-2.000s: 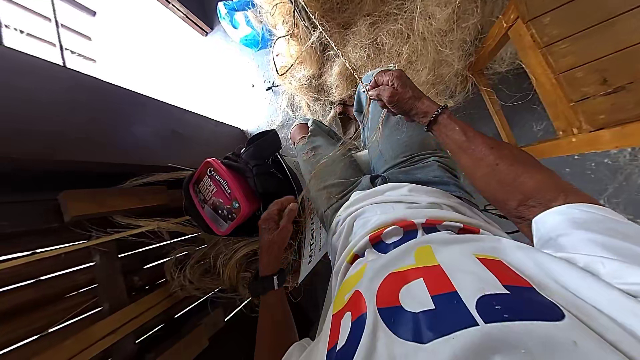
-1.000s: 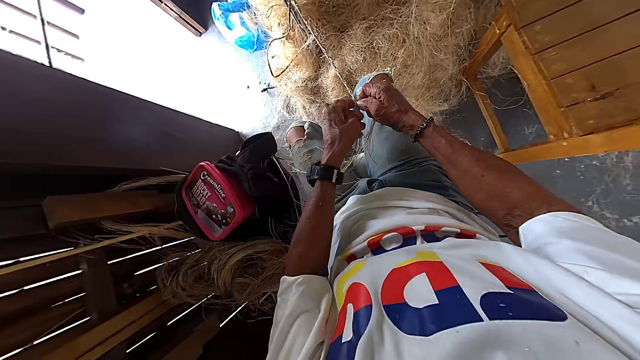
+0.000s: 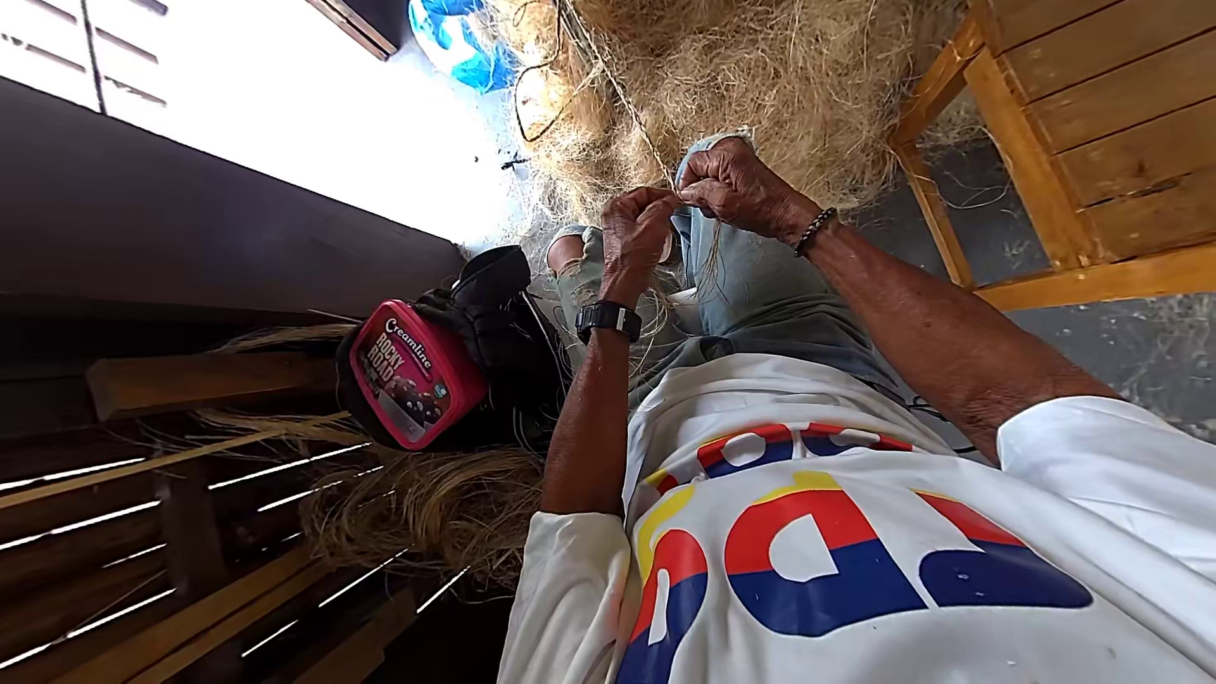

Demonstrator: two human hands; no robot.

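Observation:
A thin twisted cord of pale plant fibre runs down from the top to my hands, which meet above my knees. My left hand, with a black watch at the wrist, has its fingertips closed on the cord's lower end. Against it, my right hand, wearing a dark beaded bracelet, pinches the same spot. Loose fibre strands hang below the fingers over my jeans. Beyond my knees lies a large tangled heap of pale fibre. The fingertips partly hide the cord's end.
At left, a pink ice cream tub rests in a black bag. Under it a bundle of long brown fibres lies on wooden slats. A wooden bench stands at right. A blue and white plastic bag is at the top.
My left hand has risen from beside the black bag to meet my right hand at the cord, and its fingers have closed there. My right hand has stayed near my knee.

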